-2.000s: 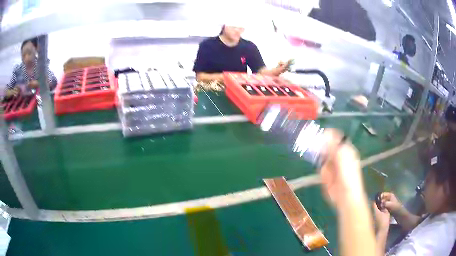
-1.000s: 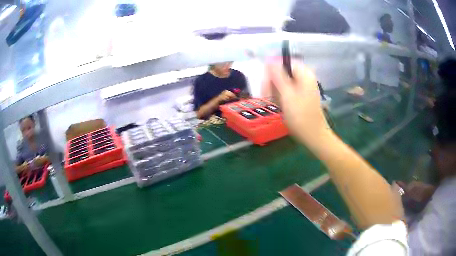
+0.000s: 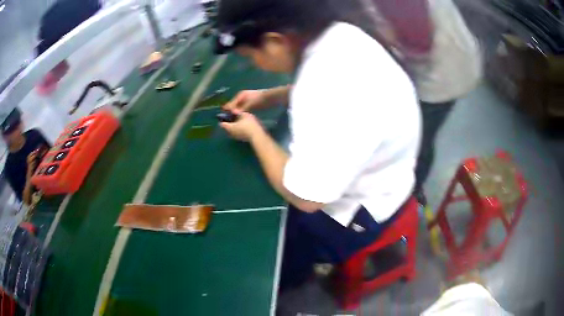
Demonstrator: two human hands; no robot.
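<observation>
An orange-brown strip (image 3: 164,218) in shiny clear wrap lies flat on the glossy green bench (image 3: 204,265), across the pale rail. Its brighter orange end points right. A yellow-green film strip (image 3: 127,307) shows only in part at the bottom edge. My left hand is not in view. A white sleeve (image 3: 467,302) of mine shows at the bottom right with a small blurred patch of skin above it. No right hand can be made out there.
A seated person (image 3: 352,117) in white holds a small dark object (image 3: 227,116) at the bench. Red stools (image 3: 482,203) stand at right, another person behind. A red tray (image 3: 77,151) with phones, wrapped clear trays (image 3: 25,262) and a person in dark clothes (image 3: 21,148) are at left.
The view has swung to the right. My raised right hand with a dark slim object has left the picture. The orange-brown strip and red tray now appear further left.
</observation>
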